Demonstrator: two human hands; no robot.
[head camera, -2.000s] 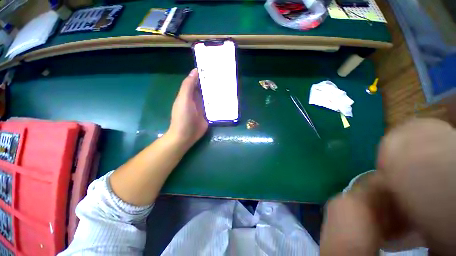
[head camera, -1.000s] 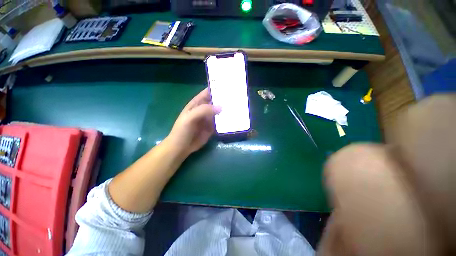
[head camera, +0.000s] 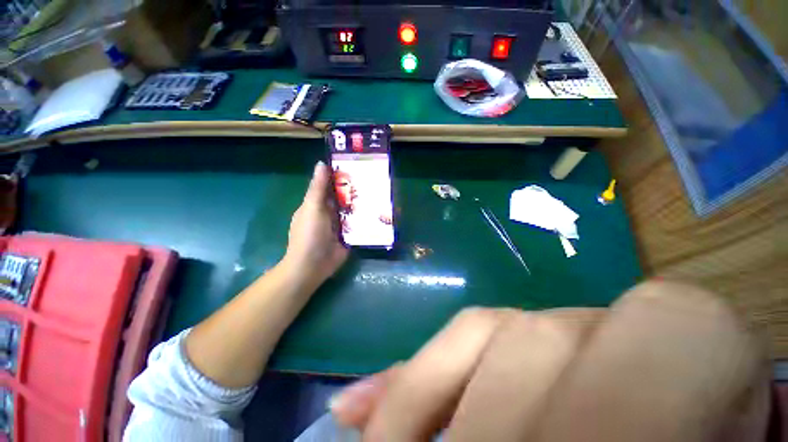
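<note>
A smartphone with a lit screen is upright above the green mat, near the shelf edge. Its screen shows a picture with a dark top band. My left hand holds it by its left side, thumb along the edge. My right hand is large, close to the camera and cut off by the bottom edge. Its fingers are bent and touch nothing that I can see; whether it holds something is hidden.
Tweezers, a white wipe, small loose parts and a yellow-tipped tool lie right. Red parts trays are stacked left. The shelf holds a dark heating plate box, a bag of red items and a slotted frame.
The phone screen has gone from blank white to a picture. My right hand has come in from the right towards the bottom middle. The view has tilted up, showing more of the shelf.
</note>
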